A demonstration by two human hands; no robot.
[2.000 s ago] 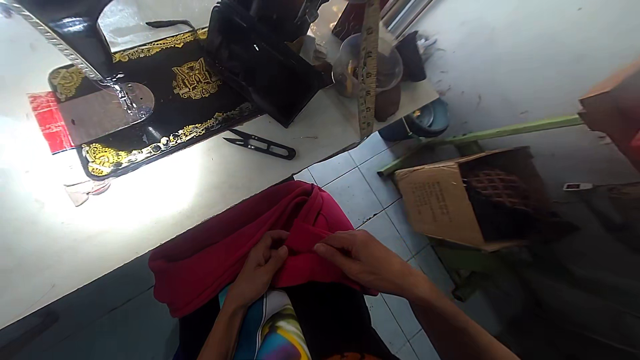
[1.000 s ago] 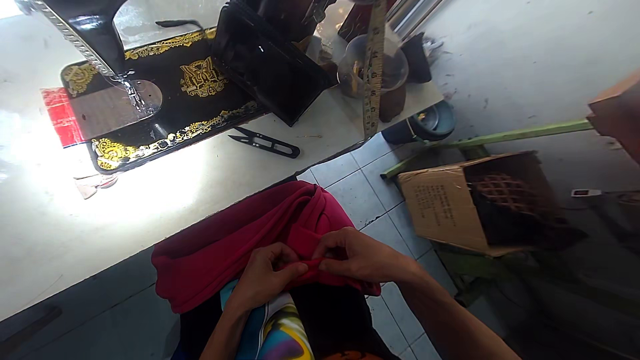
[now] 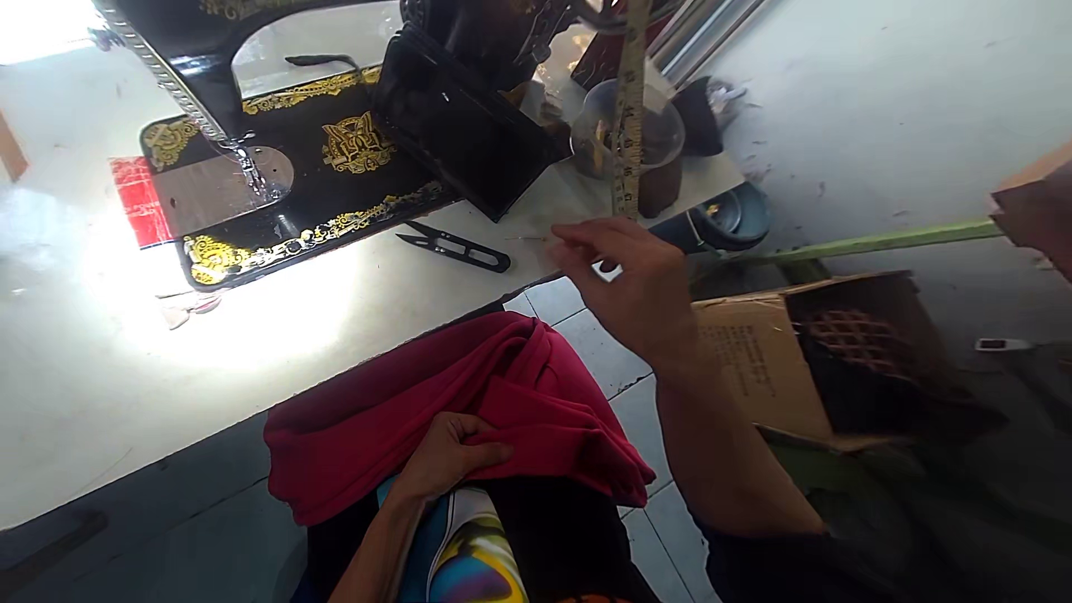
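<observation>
My left hand [image 3: 452,456] pinches the edge of a dark pink-red cloth [image 3: 360,419] that lies across my lap. My right hand [image 3: 628,289] is raised over the table's front edge, its thumb and index finger close together. A thin, needle-like thing [image 3: 526,239] lies at those fingertips; whether they grip it I cannot tell. Black thread snips [image 3: 456,251] rest on the table, left of my right hand. Behind them is a black sewing machine with a gold-decorated bed [image 3: 301,138], its presser foot [image 3: 251,172] over the metal plate.
A measuring tape [image 3: 630,126] hangs before a clear plastic cup [image 3: 590,134] at the table's right end. A blue round container [image 3: 737,213] sits beyond the edge. Lower right, an open cardboard box [image 3: 754,368] holds dark things, near a green bar [image 3: 888,243].
My right hand has left the cloth and moved up to the table edge near the snips. The left hand keeps its hold on the cloth.
</observation>
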